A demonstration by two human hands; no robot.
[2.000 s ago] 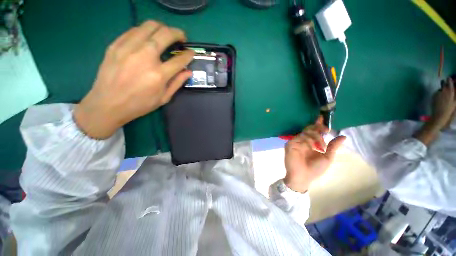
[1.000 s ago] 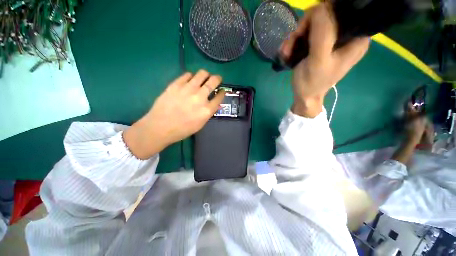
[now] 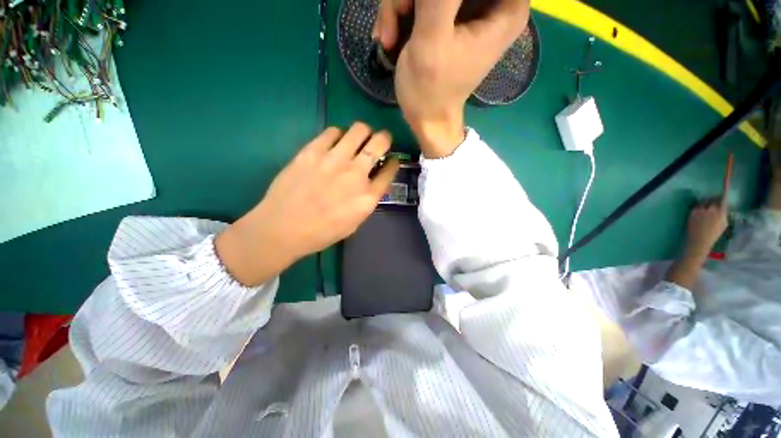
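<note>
The black housing (image 3: 387,265) lies flat in front of me, near the mat's front edge. Its far-end recess shows an inner module (image 3: 397,192) with a pale label and a green strip. My left hand (image 3: 312,197) is on the recess's left side, its fingertips at the green strip, which they partly hide. My right hand (image 3: 450,68) is closed around the dark electric screwdriver (image 3: 383,58) over the left round screw tray (image 3: 358,43). The hand hides most of the driver, and its tip is unclear. My right sleeve covers the housing's right edge.
A second screw tray (image 3: 519,68) is partly behind my right hand. A wire bundle (image 3: 60,47) lies on a pale sheet (image 3: 73,171) at left. A white adapter (image 3: 580,124) with cable lies right. A black cord (image 3: 659,178) crosses the right side, near a neighbour's hand (image 3: 706,224).
My right hand first took up the screwdriver from the right side, then moved left with it to the left screw tray. My left hand has stayed at the recess. The view has shifted.
</note>
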